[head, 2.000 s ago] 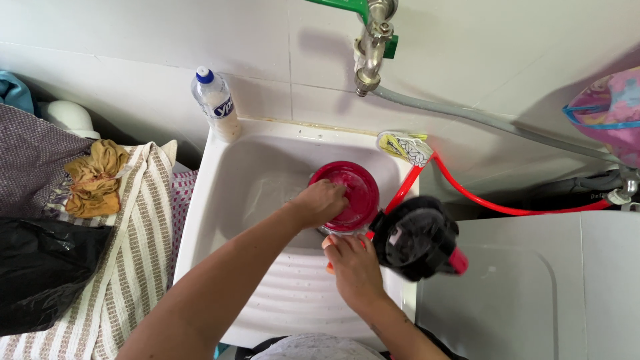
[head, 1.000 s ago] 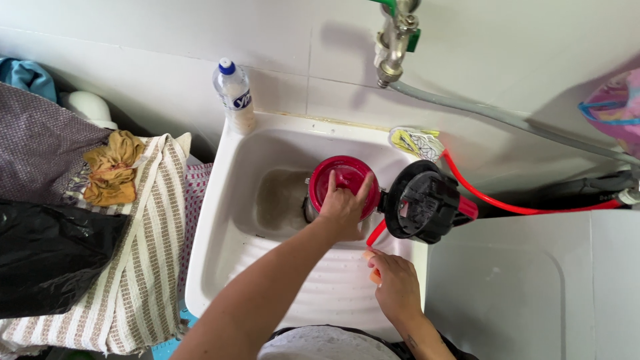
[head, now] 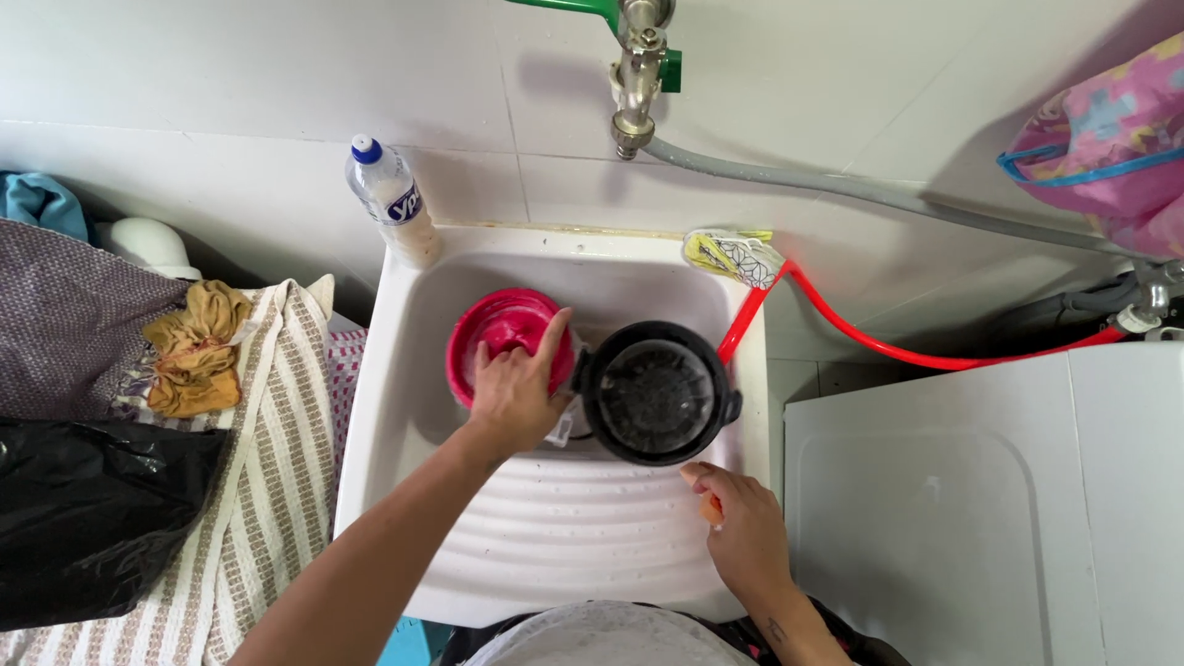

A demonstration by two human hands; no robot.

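Note:
My left hand [head: 518, 393] reaches into a red round container [head: 460, 347] in the sink basin, some fingers hooked down inside it and the index finger stretched across its rim. Beside it, a round black part with a translucent centre [head: 657, 396] is tilted up and seems joined to the container by a hinge. My right hand [head: 745, 518] is over the ribbed washboard slope, just below the black part, closed on a small orange object [head: 710, 509] mostly hidden by the fingers.
The white laundry sink [head: 370, 444] bears a dish soap bottle [head: 398, 203] at its back left corner and a folded cloth [head: 735, 256] at its back right, by a red hose [head: 879, 347]. A metal tap [head: 636, 92] juts from the wall above. Striped fabric [head: 268, 462] lies left.
The red container and my left hand have moved left in the basin. The black part has turned, now showing a round translucent face. My right hand is lower, apart from the black part.

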